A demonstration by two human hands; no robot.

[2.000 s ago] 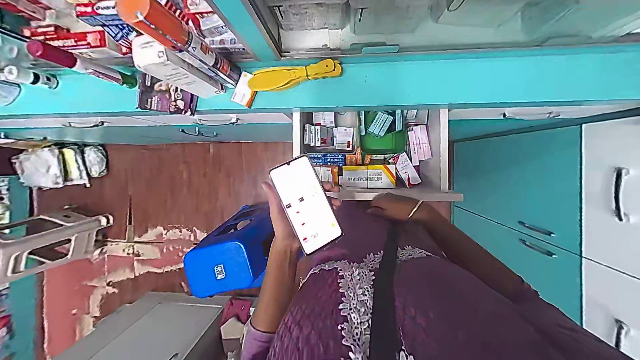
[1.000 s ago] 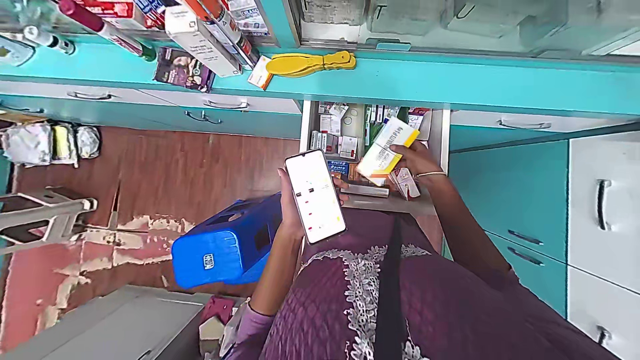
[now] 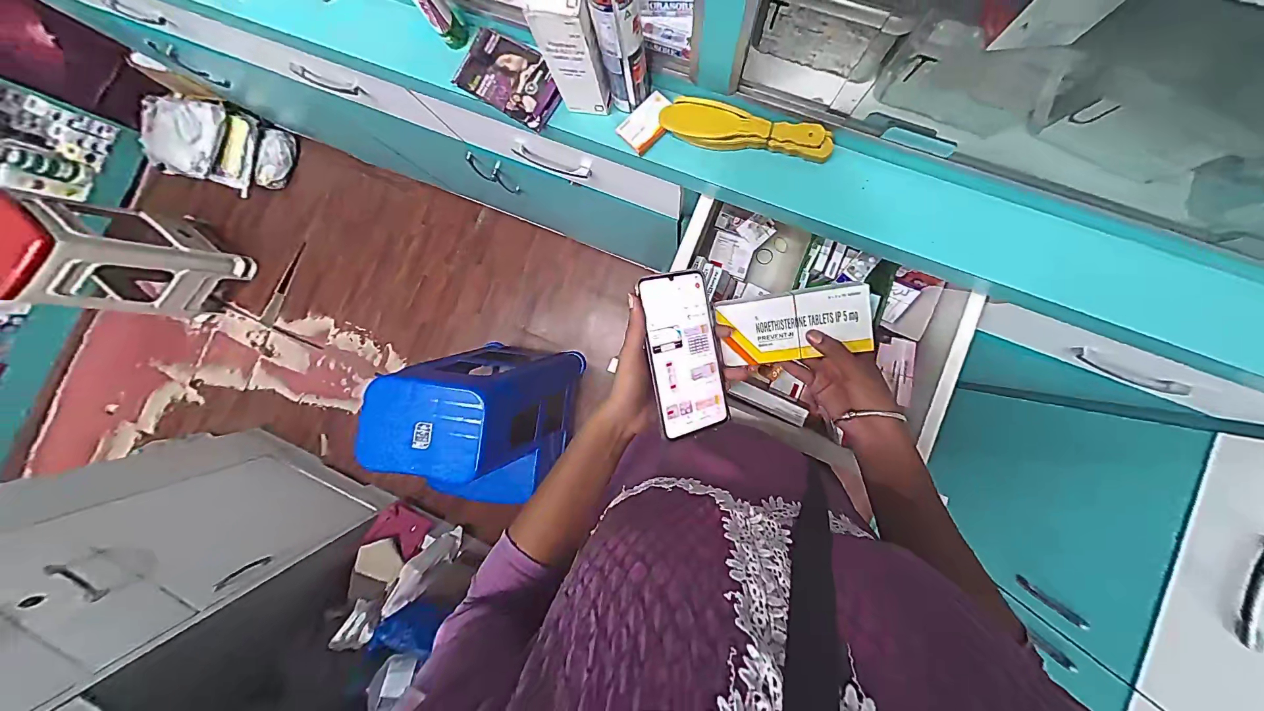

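My left hand (image 3: pixel 632 370) holds a smartphone (image 3: pixel 683 355) with its lit screen facing up. In my right hand (image 3: pixel 844 380) is a white and yellow medicine carton (image 3: pixel 798 324) with printing on it, its left end beside the phone's right edge. Some fingers of the left hand show at that end; whether they press on the carton I cannot tell. Both hands are over the near part of an open drawer (image 3: pixel 950 380), which holds many small medicine boxes (image 3: pixel 736 247). The carton and the right hand hide part of the drawer's contents.
On the teal counter (image 3: pixel 948 207) lie a yellow paddle-shaped object (image 3: pixel 746 128), a small orange and white box (image 3: pixel 644 122) and upright packs. A blue plastic stool (image 3: pixel 469 420) stands on the wooden floor at left, near a grey cabinet (image 3: pixel 188 553). Another stool (image 3: pixel 128 252) is farther left.
The right hand, resting near the drawer's front two seconds ago, has lifted the yellow and white carton out of the drawer and brought it next to the phone. The view has turned somewhat.
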